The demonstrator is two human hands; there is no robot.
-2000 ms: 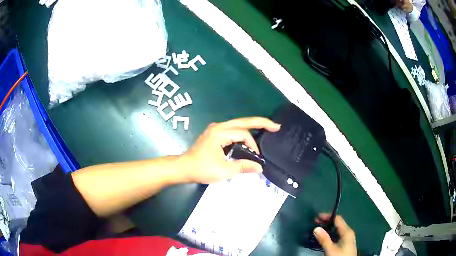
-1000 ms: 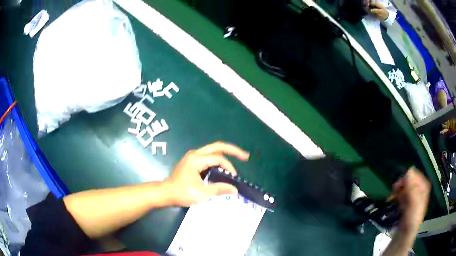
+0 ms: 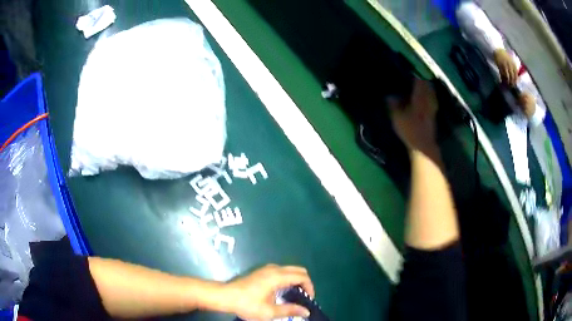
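Note:
My left hand [image 3: 266, 293] is near the bottom edge, thumb and fingers closed on the folded black pad sheet [image 3: 317, 311], which the frame's edge cuts off. My right hand [image 3: 415, 116] reaches out over the green conveyor belt, blurred, among dark black units [image 3: 370, 78] and cords. Its fingertips are lost against the black; whether it holds anything cannot be told. Loose white plug pin protectors [image 3: 227, 216] lie in a pile on the dark-green worktop.
A large clear bag [image 3: 150, 100] filled white stands on the worktop [image 3: 313, 232]. A blue bin [image 3: 59, 188] with clear plastic is at the left edge. A white rail [image 3: 301, 138] borders the belt. Another person's hands [image 3: 507, 68] are at the upper right.
My right hand has moved from the lower right over the rail to the belt. The palm-sized black unit has left the worktop. The view has shifted, and my left hand now sits lower, still holding the sheet.

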